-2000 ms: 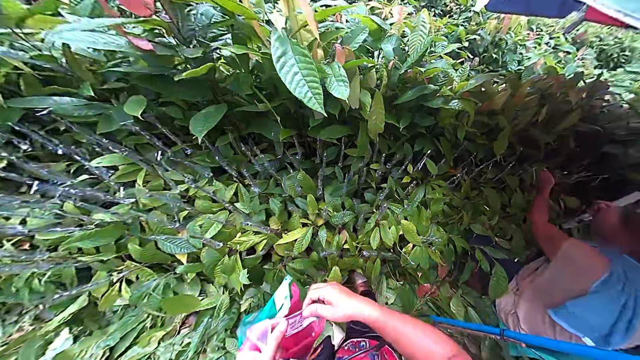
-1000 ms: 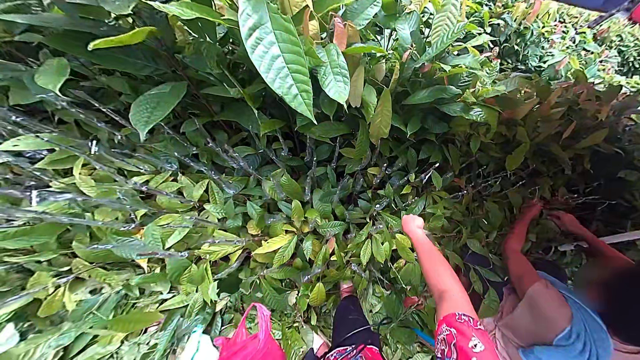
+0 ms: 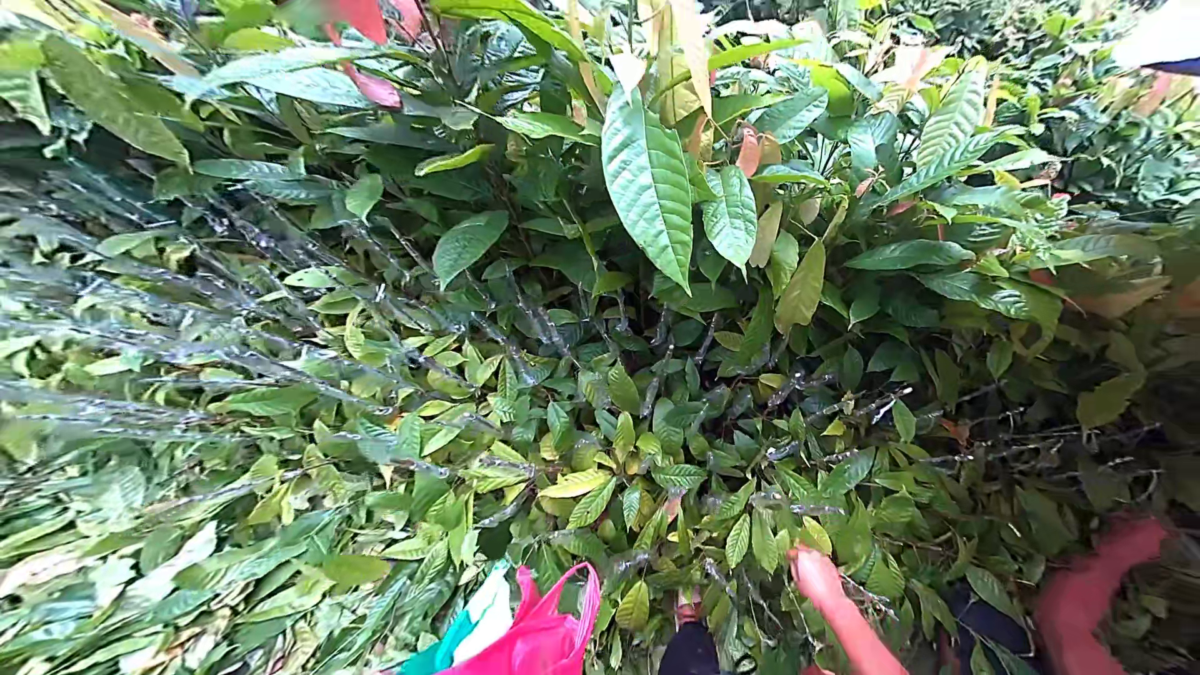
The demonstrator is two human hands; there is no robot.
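Note:
My right hand (image 3: 814, 574) reaches in at the lower right of centre among low leafy seedlings (image 3: 623, 459); its fingers are at the leaves, and whether they grip one cannot be told. My left hand is out of view. A pink plastic bag (image 3: 539, 637) stands at the bottom edge, with a green and white bag (image 3: 473, 623) against its left side. Many seedlings have thin stems wrapped in clear plastic film (image 3: 656, 375), which stand or lean behind the low leaves.
Another person's arm (image 3: 1092, 600) is at the lower right. My leg in dark trousers (image 3: 689, 649) is at the bottom centre. Taller plants with large leaves (image 3: 647, 183) hang over the back. Cut or fallen leaves (image 3: 141, 600) cover the lower left.
Two seconds ago both my hands were at the pink bag. My right hand has since left it and moved right to the seedlings. My left hand has gone out of view.

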